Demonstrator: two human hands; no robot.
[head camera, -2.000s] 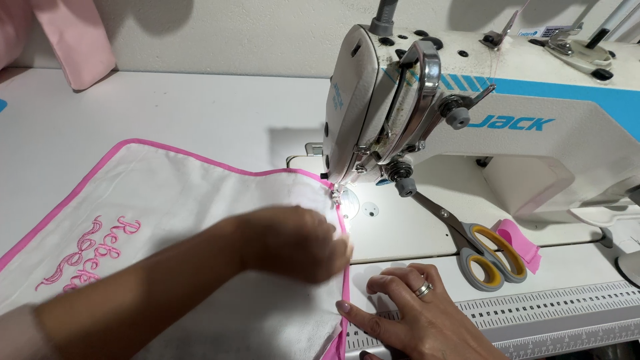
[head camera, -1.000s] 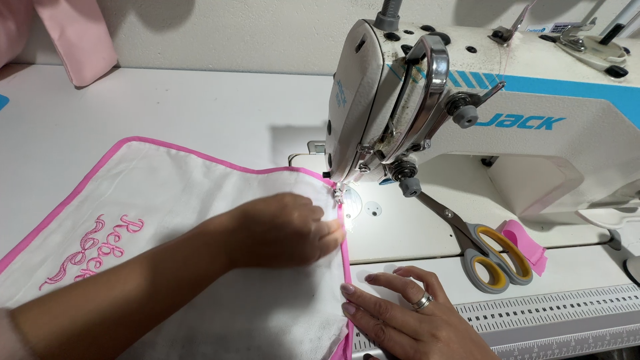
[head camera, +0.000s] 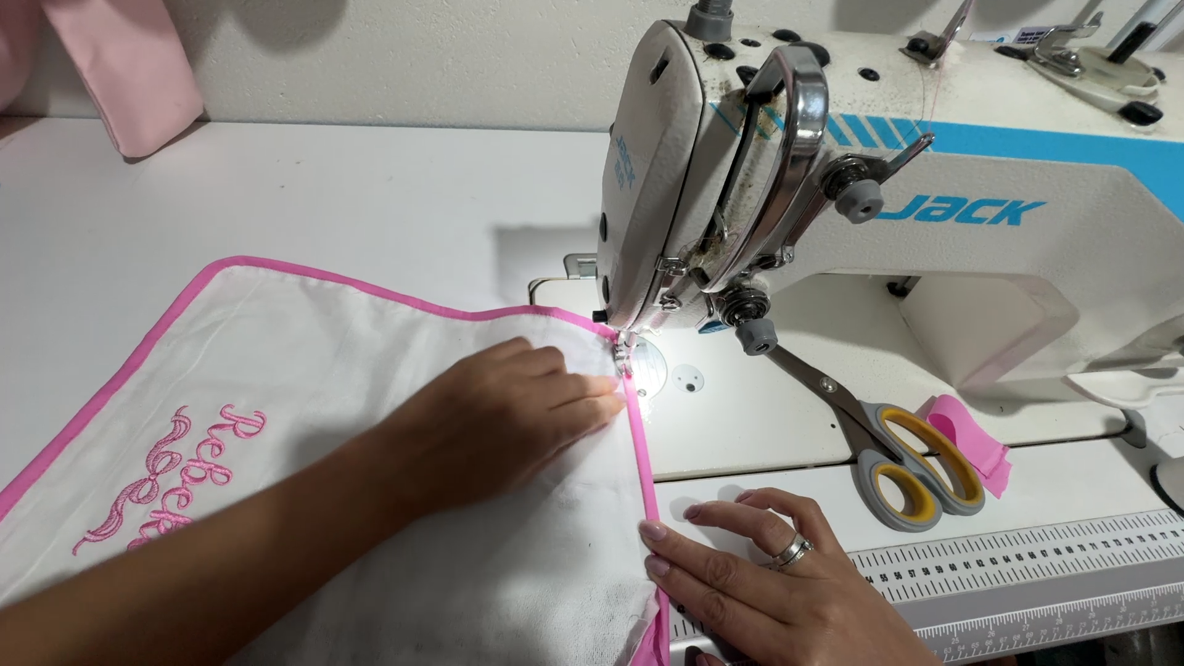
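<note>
A white cloth (head camera: 388, 555) with pink binding and pink embroidered lettering lies under the presser foot (head camera: 623, 353) of a white and blue Jack sewing machine (head camera: 962, 176). My left hand (head camera: 504, 421) rests on the cloth just left of the foot, fingers curled and fingertips close to the bound edge; whether they pinch the fabric is unclear. Nearer the front edge, my right hand (head camera: 758, 573), with a ring on one finger, has its fingertips on the pink binding (head camera: 643, 453). Its thumb is mostly hidden at the bottom of the view.
Scissors (head camera: 879, 444) with grey and yellow handles lie on the machine bed's right side, beside a pink fabric scrap (head camera: 971, 444). A printed ruler strip (head camera: 1017, 564) runs along the front edge. Pink fabric (head camera: 129, 74) hangs at the back left.
My left hand was blurred farther front two seconds ago; its fingertips are now closer to the presser foot. My right hand has stayed on the binding.
</note>
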